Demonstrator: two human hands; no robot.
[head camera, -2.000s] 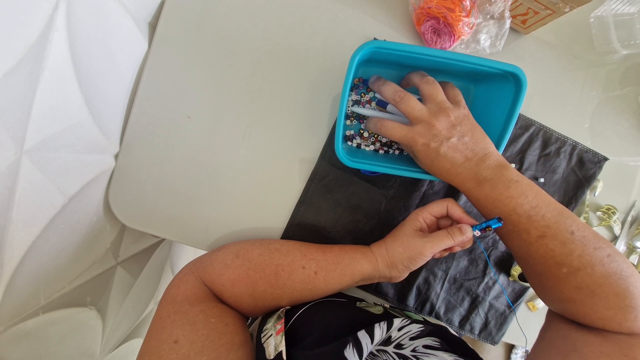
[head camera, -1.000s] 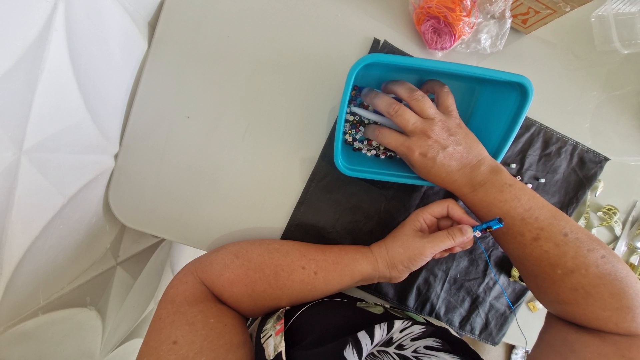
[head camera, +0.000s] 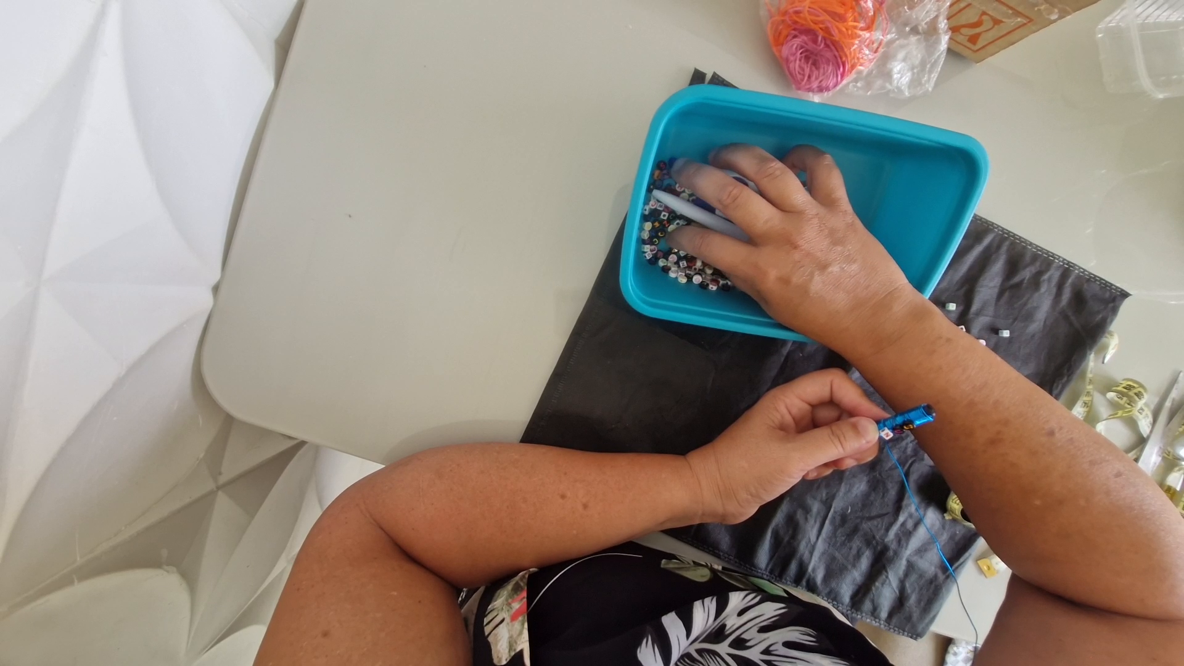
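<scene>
A turquoise plastic container holds many small beads, some bearing marks, gathered at its left end. My right hand is inside it, fingers spread over the beads; a pale pen-like tool lies under or between the fingers, its hold unclear. Below the container, my left hand pinches a small blue cord-wrapped piece with beads between thumb and fingers, close beside my right forearm. From that piece a thin blue cord hangs down over a black cloth.
Orange and pink cord in a clear bag, a cardboard box and a clear plastic container stand at the back. Loose beads lie on the cloth. A yellow measuring tape is at the right, on the pale table.
The turquoise container has shifted slightly toward the right and nearer to me since two seconds ago. My right hand stays in it among the beads; my left hand keeps its hold.
</scene>
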